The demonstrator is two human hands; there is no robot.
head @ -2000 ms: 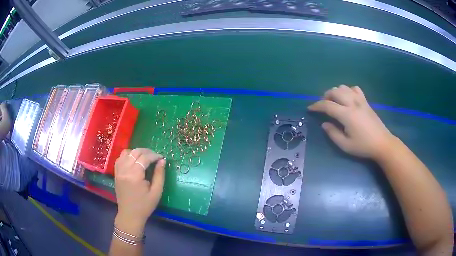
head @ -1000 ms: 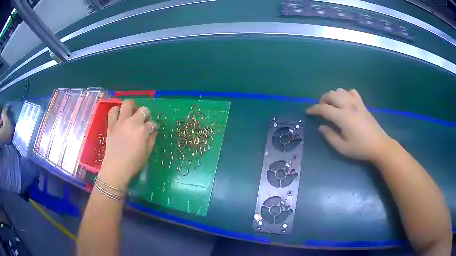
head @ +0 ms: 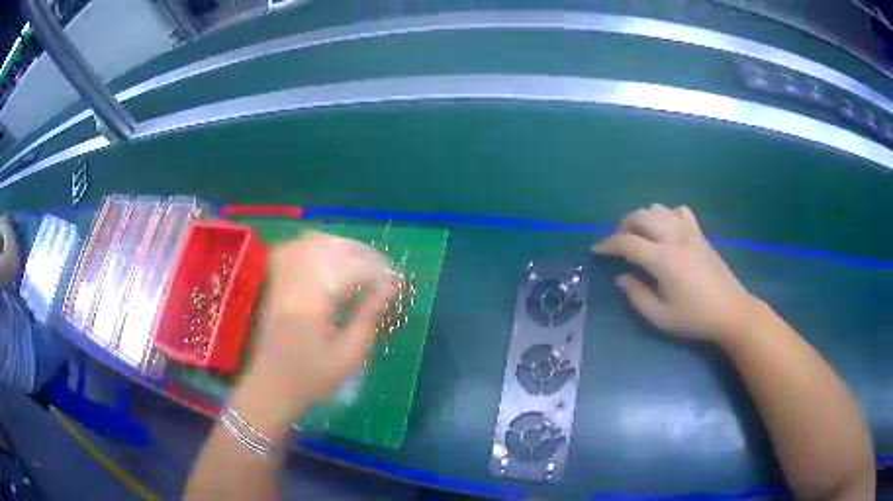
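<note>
My left hand (head: 318, 308) is over the green mat (head: 416, 342), blurred, with its fingertips at the pile of small copper-coloured parts (head: 399, 298). The hand covers much of the pile, and whether it holds anything cannot be seen. My right hand (head: 671, 274) rests on the bench to the right of the dark unit, fingers curved and apart, with nothing visible in it. The grey-black three-opening unit (head: 540, 372) lies flat on the bench between the mat and my right hand.
A red bin (head: 242, 313) with small copper parts stands left of the mat, beside clear ribbed trays (head: 127, 279). Metal rails (head: 470, 88) run along the far side. Another dark unit (head: 808, 88) lies at the far right. Another person's hand (head: 8, 252) is at the left edge.
My left hand has moved right from beside the bin to over the pile, uncovering the bin. The far dark unit has moved right. My right hand keeps its pose beside the near unit.
</note>
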